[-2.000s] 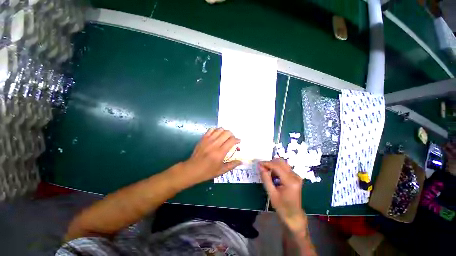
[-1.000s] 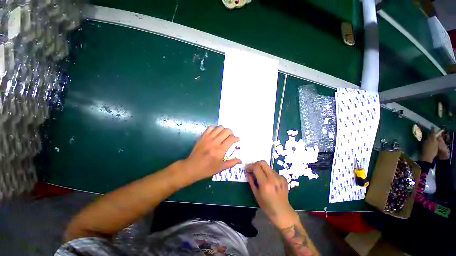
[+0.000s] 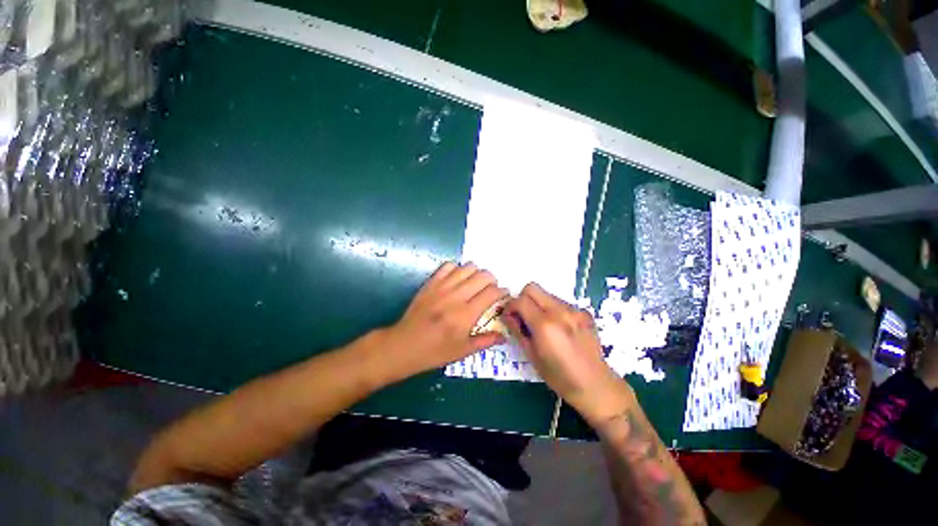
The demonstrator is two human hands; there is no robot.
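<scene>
A cream oval housing [image 3: 492,321] lies mostly hidden under the fingers of my left hand [image 3: 451,313], which holds it on the near part of a long white sheet [image 3: 530,205]. My right hand [image 3: 555,334] is at the housing's right side, fingertips together against it. A thin dark thing shows between the right fingers; I cannot tell what it is. Blue print shows at the sheet's near end. A loose pile of small white pieces [image 3: 629,334] lies right of my right hand.
Clear bubble wrap [image 3: 669,247], a blue-marked printed sheet [image 3: 743,298] with a yellow and black object [image 3: 753,381], and a cardboard box [image 3: 792,396] of small shiny parts lie right. Wavy clear trays [image 3: 51,226] stand left. A housing [image 3: 556,12] sits on the belt. Part of another person shows far right.
My right hand has moved from the sheet's near end up and left to the housing. My left hand has kept its hold. The housings on the belt have shifted right in view.
</scene>
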